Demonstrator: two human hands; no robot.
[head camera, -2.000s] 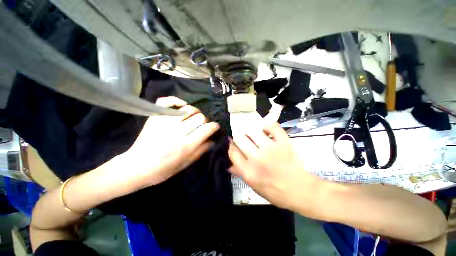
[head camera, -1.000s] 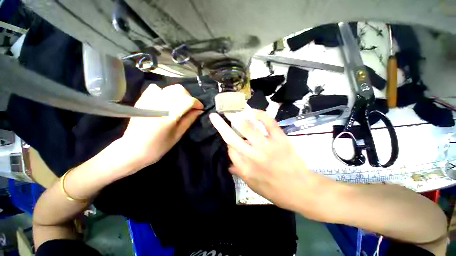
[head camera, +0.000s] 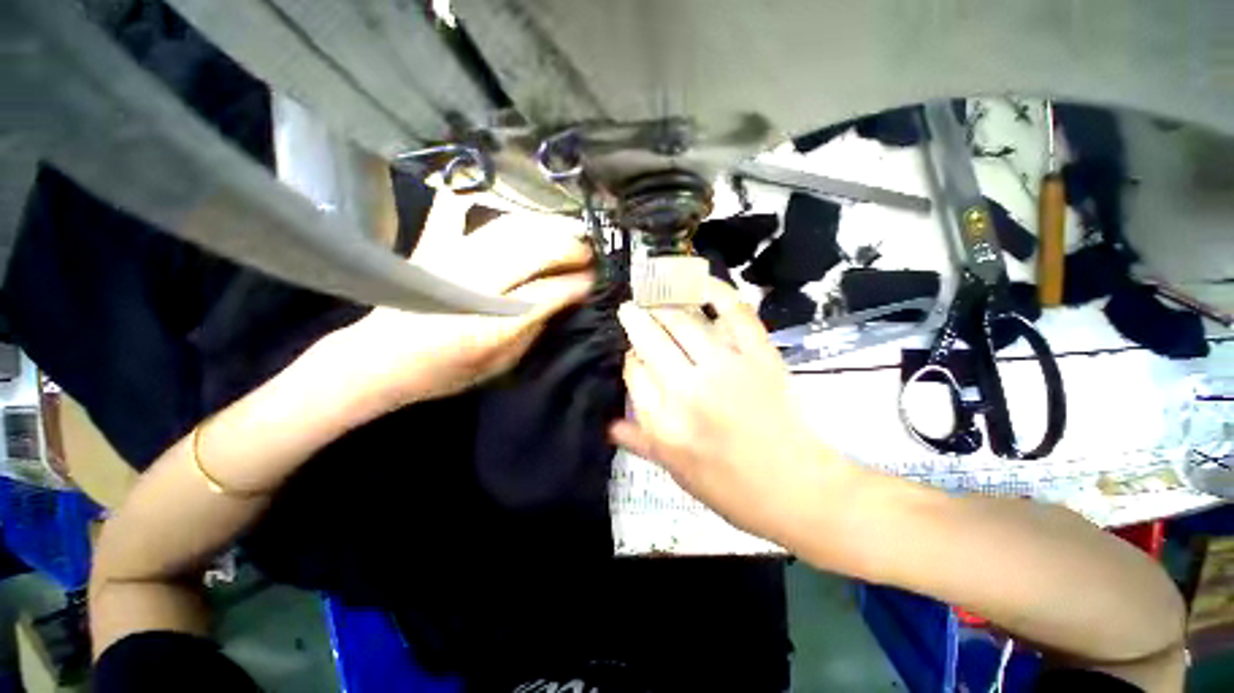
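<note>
The black garment (head camera: 514, 447) lies bunched left of the needle area and hangs over the front edge toward the lap. My left hand (head camera: 494, 291) holds a gathered part of the cloth between thumb and fingers, just left of the presser area, partly behind the pale curved machine part. My right hand (head camera: 717, 406) lies on the table with its fingertips at the tan block (head camera: 670, 282) and the cloth's right edge. Whether its fingers grip any cloth is hidden. The grey-white machine head (head camera: 812, 61) spans the top. The needle is not clearly visible.
Black-handled shears (head camera: 985, 339) lie right of my right hand, with a slim metal tool (head camera: 839, 183) and an orange-handled tool (head camera: 1052, 244) near them. Black scraps (head camera: 1157, 318) are scattered on the white table (head camera: 866, 406). Blue crates (head camera: 372, 650) show below. A red edge shows at lower right.
My left hand has moved up and toward the needle area, bunching the cloth beside it. My right hand stays at the block. The view has shifted slightly.
</note>
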